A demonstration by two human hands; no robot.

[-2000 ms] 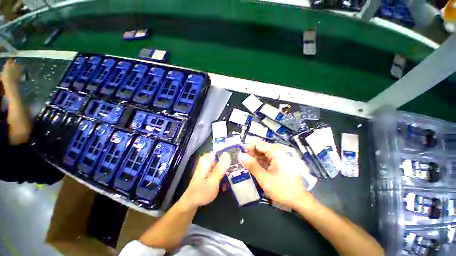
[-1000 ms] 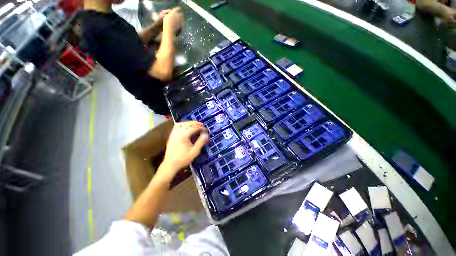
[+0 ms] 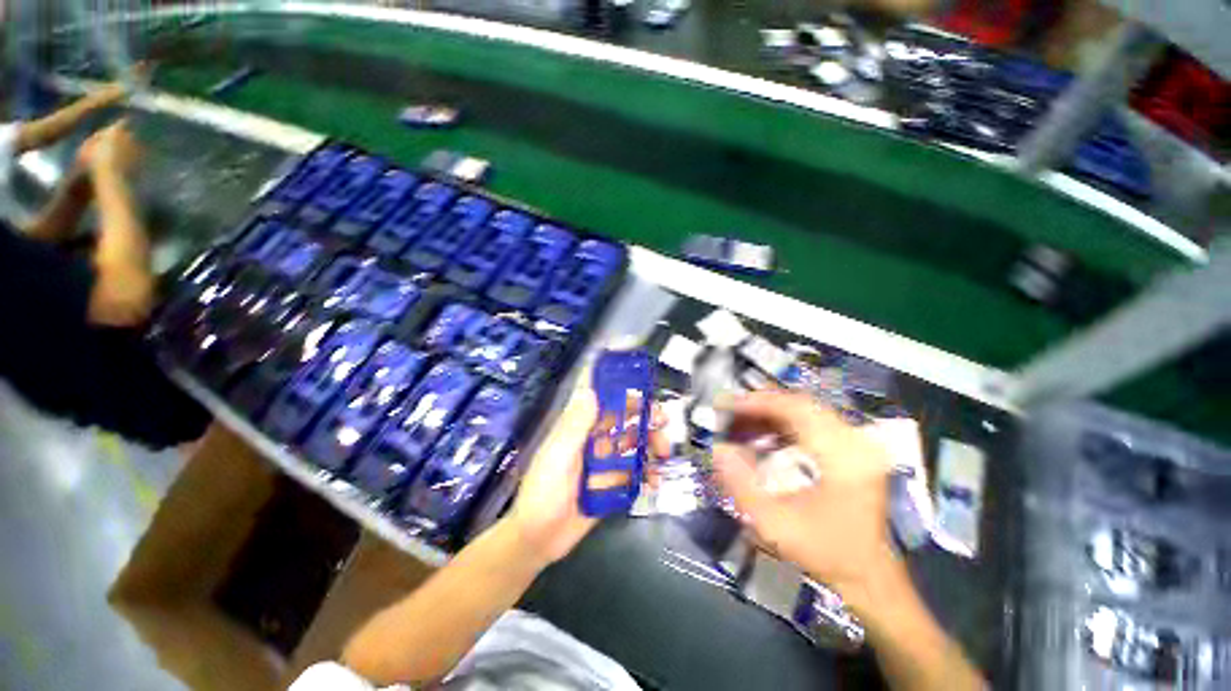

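My left hand (image 3: pixel 556 475) holds a blue phone housing (image 3: pixel 621 435) upright over the bench, its openings facing me. My right hand (image 3: pixel 817 497) is over the loose board assemblies, blurred, fingers bent; a pale and blue board is at its fingertips, but whether it is gripped I cannot tell. The board assemblies (image 3: pixel 960 489) lie in a loose pile around and partly under my right hand. The black blister tray (image 3: pixel 203 324) at left holds many blue housings in its rows; several pockets at its left end look shiny black.
A green conveyor belt (image 3: pixel 567 182) with a white edge runs beyond the bench, carrying several phones. A clear blister tray (image 3: pixel 1053 540) with board units is at right. An open cardboard box (image 3: pixel 203 520) is below the black tray. Another worker's arm (image 3: pixel 119 230) is at far left.
My left hand was at the tray's near row and now holds a housing over the bench. My right hand has come into view over the boards. The view has swung back right.
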